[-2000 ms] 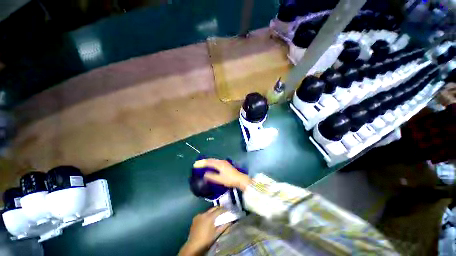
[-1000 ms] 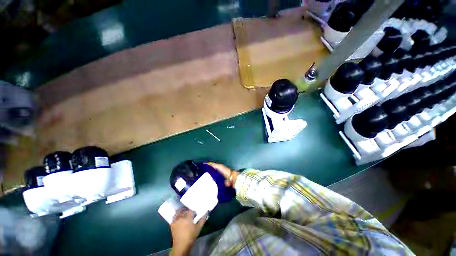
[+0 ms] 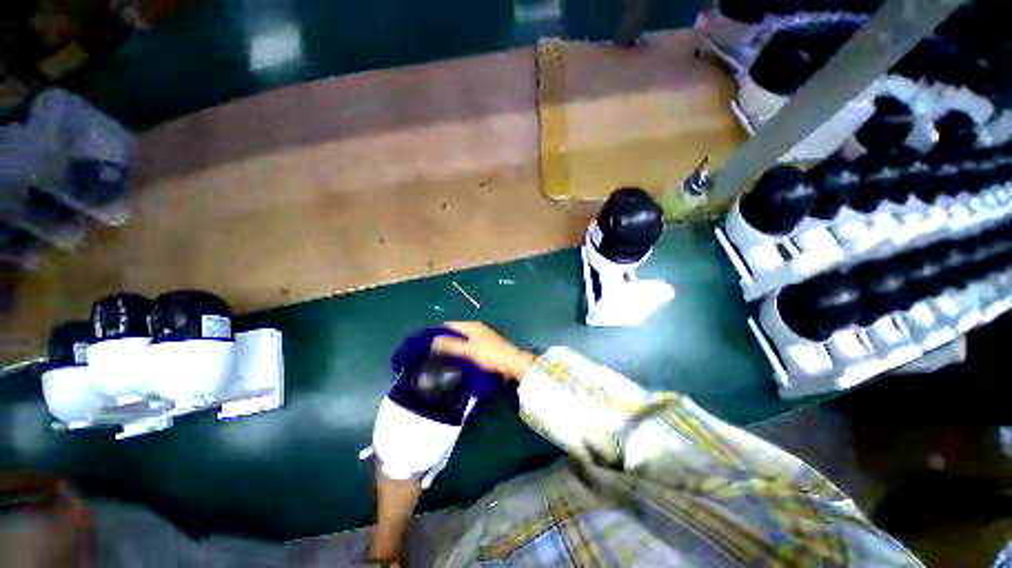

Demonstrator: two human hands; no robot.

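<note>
A security camera (image 3: 413, 436) with a white body and black ball head is in front of me over the green bench, its head pointing away from me. My left hand (image 3: 396, 490) holds it from below at the near end; the fingers are hidden behind the white body. My right hand (image 3: 479, 348) presses a dark blue-purple cloth (image 3: 415, 353) around the black head, which shows partly between the folds. Another camera (image 3: 630, 227) stands upright on the bench to the right of my hands.
Several cameras (image 3: 167, 366) sit side by side at the left. Long rows of cameras (image 3: 827, 305) fill the right, beside a grey metal post (image 3: 827, 94) and a small bottle (image 3: 694, 191). A brown board (image 3: 333, 189) lies behind, with clear plastic trays (image 3: 72, 166) at far left.
The held camera has turned so its head points away and its label no longer shows. My right hand and the cloth have moved onto the top of the black head. The clear trays show more at left.
</note>
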